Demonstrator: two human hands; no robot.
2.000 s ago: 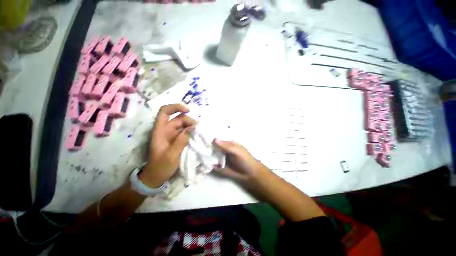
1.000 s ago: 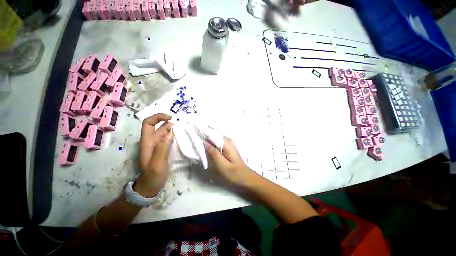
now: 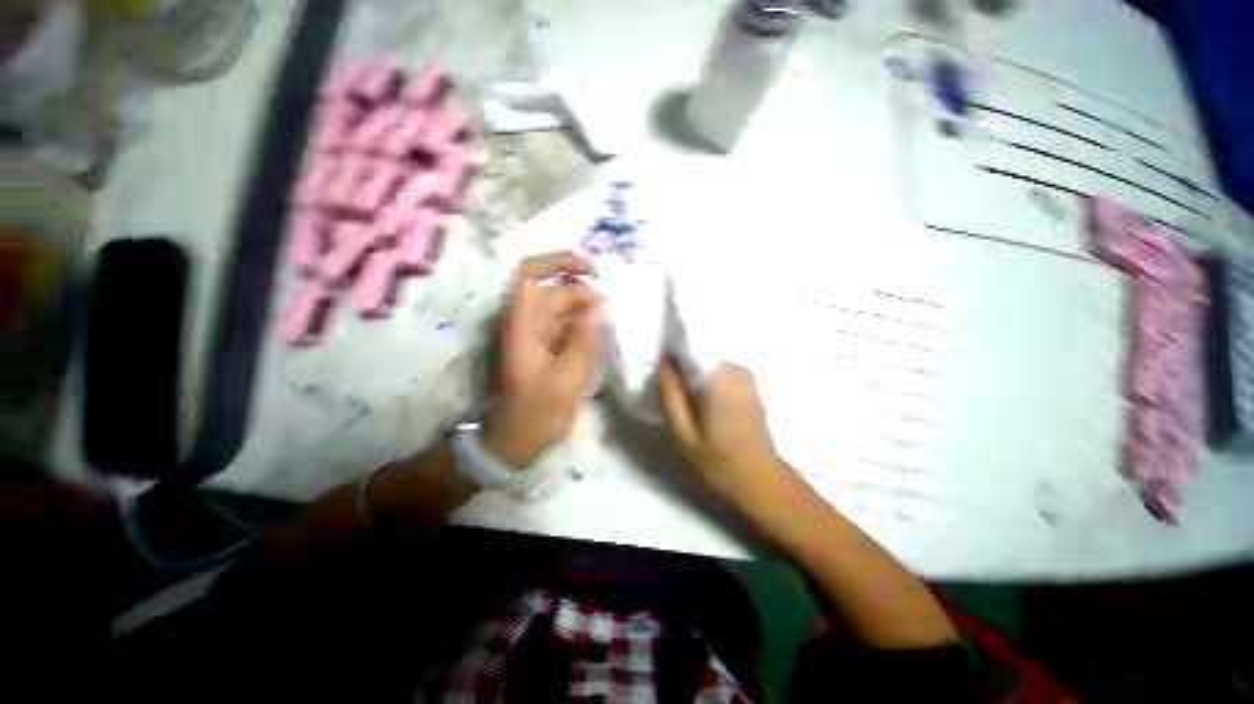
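Observation:
The view is blurred. My left hand (image 3: 547,351) is bent, with thumb and fingers closed at the upper left edge of a white wipe (image 3: 635,323). My right hand (image 3: 718,417) grips the wipe's lower right part. The wipe hangs between both hands above the white table top. Whether a display window is held with it cannot be told. Blue film scraps (image 3: 615,227) lie just beyond the wipe. Rows of laid-out windows (image 3: 880,399) lie right of my right hand.
Pink units (image 3: 378,186) lie grouped at the left, more pink units (image 3: 1162,351) at the far right beside a grey tray (image 3: 1238,344). A translucent bottle (image 3: 740,83) stands at the far side near a crumpled spare wipe (image 3: 585,124). A black oblong device (image 3: 135,355) is far left.
The camera view has shifted, so the table things appear further right and higher. Both hands still hold the wipe, which now hangs narrower between them.

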